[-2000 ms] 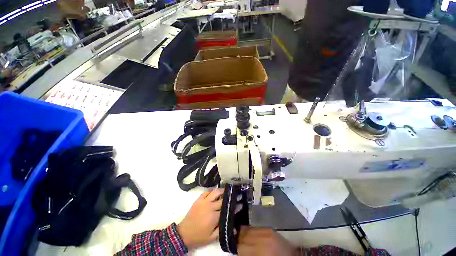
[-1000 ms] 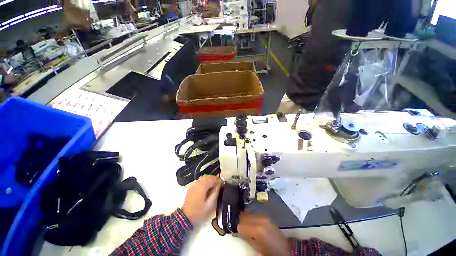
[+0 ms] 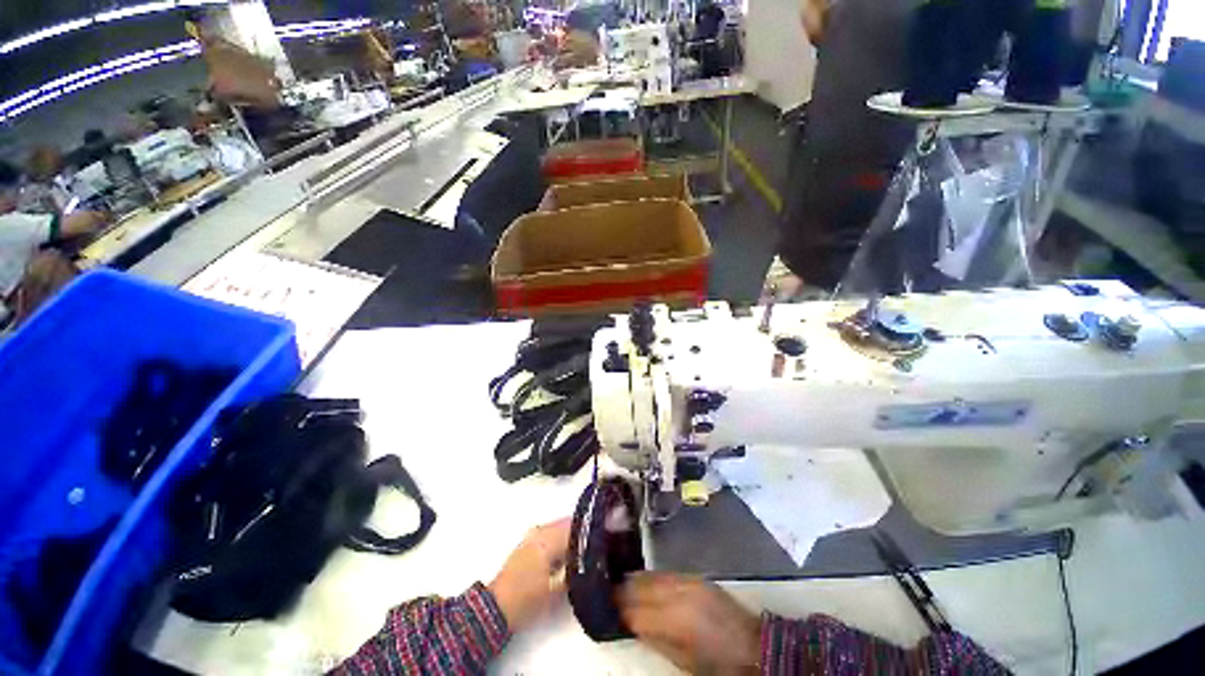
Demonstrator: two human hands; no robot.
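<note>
A black strap piece [image 3: 591, 568] with a pale line along it forms a narrow loop at the needle area of the white sewing machine [image 3: 819, 396]. My left hand [image 3: 535, 577] holds the loop's left side; its fingertips are partly behind the strap. My right hand [image 3: 690, 621] grips the lower right part of the loop and is slightly blurred. Black loops [image 3: 545, 396] lie behind and left of the machine head. A heap of black pieces [image 3: 271, 508] lies on the table beside the blue bin [image 3: 271, 354].
Dark snips [image 3: 912, 581] and a white pointed scrap [image 3: 806, 502] lie under the machine arm. Thread cones [image 3: 936, 53] stand behind the machine. Red-and-brown cartons [image 3: 601, 251] stand beyond the table. A person in dark clothing [image 3: 859, 145] stands behind the machine.
The strap has gone from lying flat and long at the presser foot to a rounded, upright loop. Both hands remain on it, with the left hand lower. The camera view has shifted.
</note>
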